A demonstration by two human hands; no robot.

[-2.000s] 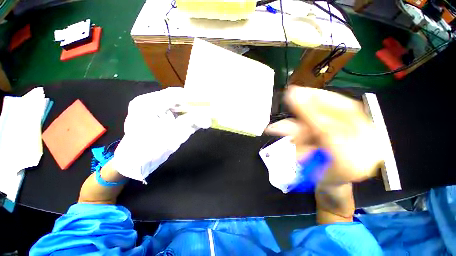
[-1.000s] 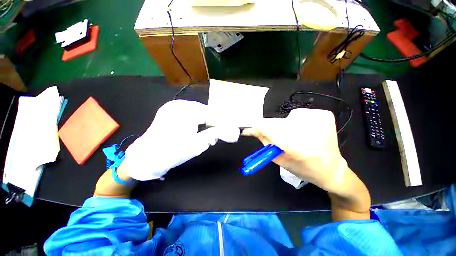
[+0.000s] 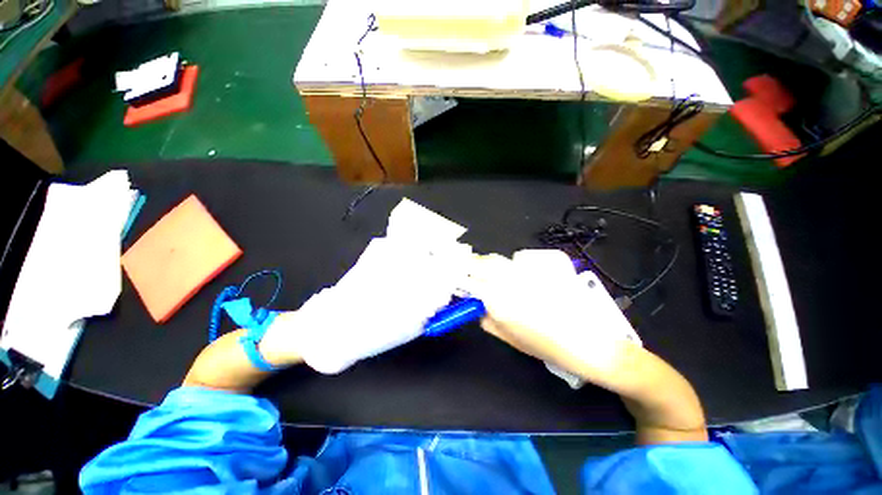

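My left hand (image 3: 372, 300), in a white glove with a blue wrist strap (image 3: 256, 338), holds a pale label sheet or stack (image 3: 424, 224) that stands up above the fingers. My bare right hand (image 3: 542, 300) meets the left at the sheet's lower right; its fingers hide part of it. A blue marker pen (image 3: 455, 317) is in my right hand and points left under the gloved fingers. A white set-top box (image 3: 602, 302) lies on the black mat, mostly hidden under my right hand and wrist.
A remote control (image 3: 716, 259) and a long white strip (image 3: 772, 290) lie at right. Tangled black cables (image 3: 578, 232) lie behind my right hand. An orange-red pad (image 3: 181, 257) and a clipboard with sheets (image 3: 68, 261) are at left. A wooden-legged white shelf (image 3: 338, 66) stands beyond the mat.
The pale sheet was first held up high and large; it now shows smaller and lower between both hands. My right hand came in from the right to the sheet, uncovering the remote control.
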